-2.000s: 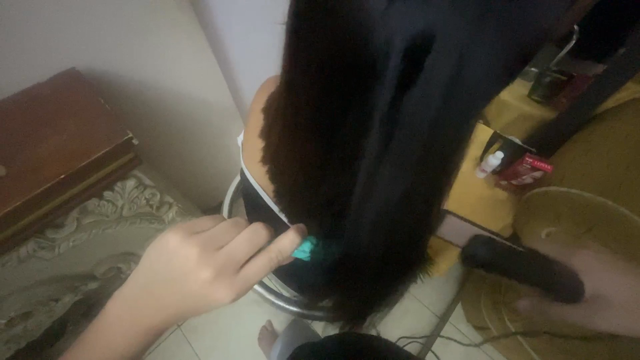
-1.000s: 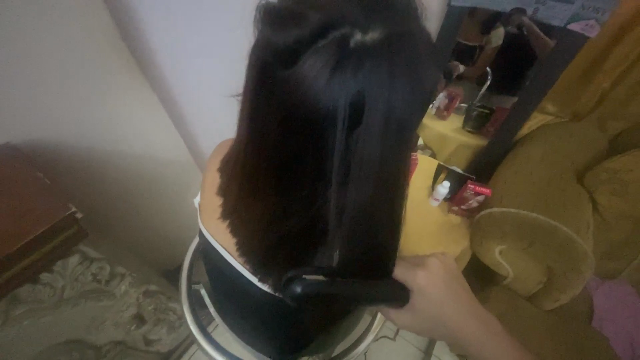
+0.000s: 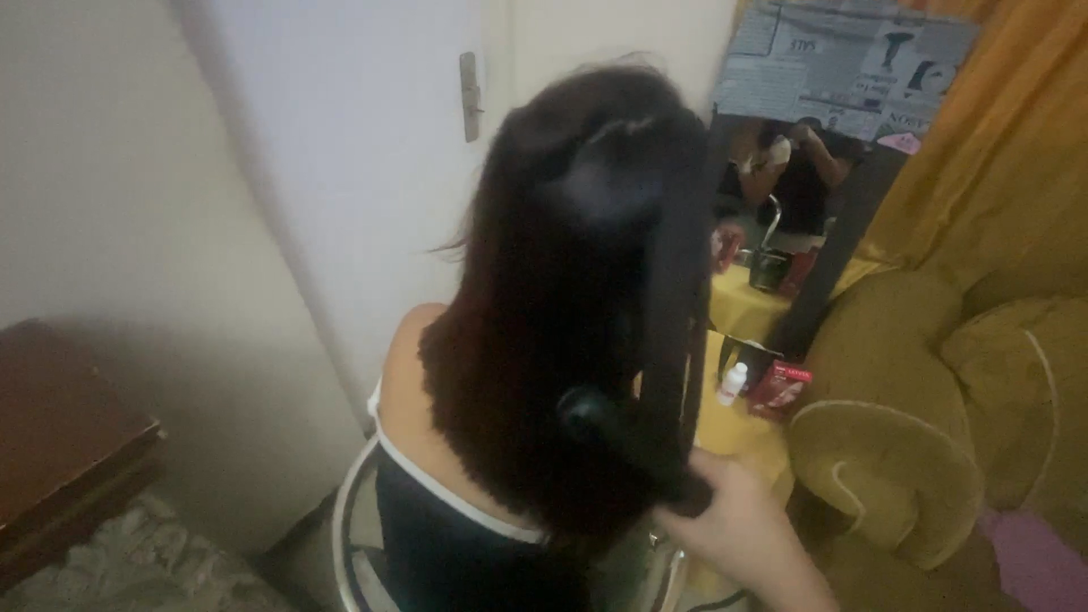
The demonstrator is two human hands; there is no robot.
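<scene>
A person with long dark hair (image 3: 561, 280) sits facing away, in a black top (image 3: 476, 569) with white edging. My right hand (image 3: 731, 518) comes in from the lower right and holds the handle of a black hair tool (image 3: 629, 442). The tool lies across the lower right part of the hair, and its far end is dark and blurred among the strands. A lock of hair hangs apart at the right side, next to the tool. My left hand is not in view.
The round metal chair frame (image 3: 344, 510) curves around the person. At right, a white bottle (image 3: 733, 382) and a red box (image 3: 778, 389) stand on a yellow cloth (image 3: 739, 433) before a mirror (image 3: 782, 187). Beside them is an olive sofa (image 3: 892, 425). A brown wooden top (image 3: 68, 425) juts in at left.
My left hand, earlier by the hair ends with a small turquoise thing, has left the view. My right hand has brought the tool from beside the hair onto it. The view has tilted up.
</scene>
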